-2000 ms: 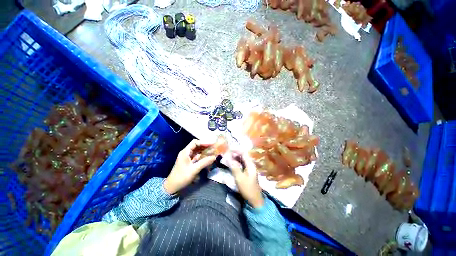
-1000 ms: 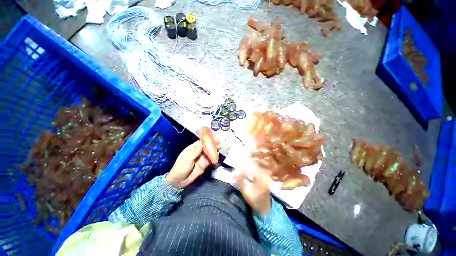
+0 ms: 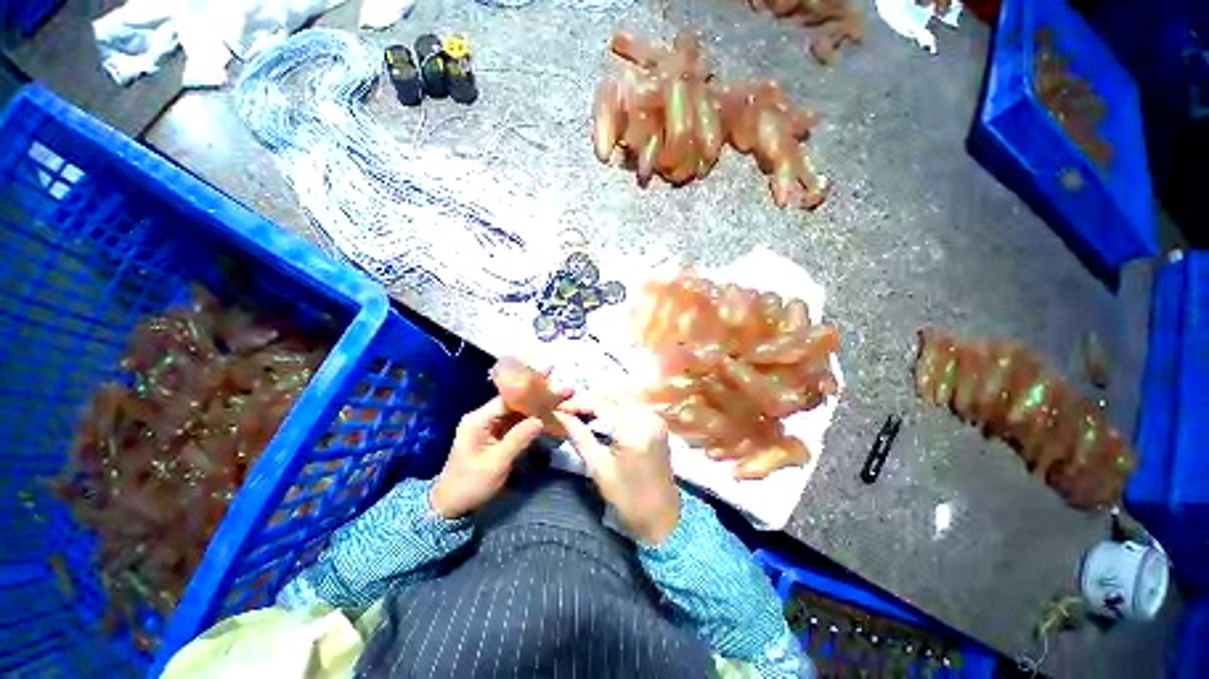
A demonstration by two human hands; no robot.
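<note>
My left hand (image 3: 480, 458) holds one translucent orange-brown piece (image 3: 525, 393) upright at the table edge above my lap. My right hand (image 3: 634, 467) touches the same piece with thumb and fingertips from the right; whether it holds anything small is hidden. A heap of like pieces (image 3: 729, 365) lies on a white sheet (image 3: 782, 504) just right of my hands. Dark round discs (image 3: 573, 300) lie beyond my hands, beside the sheet.
A large blue crate (image 3: 385, 348) of orange pieces stands left. Pale cord hanks (image 3: 385, 212), black-and-yellow items (image 3: 431, 69) and more pieces (image 3: 690, 120) lie beyond. A row of pieces (image 3: 1028, 411), a small black tool (image 3: 880, 448), a white tub (image 3: 1124, 578) and a blue bin (image 3: 1061, 146) are right.
My right hand has moved left from beside the heap and now meets the piece in my left hand. The whole view has shifted slightly.
</note>
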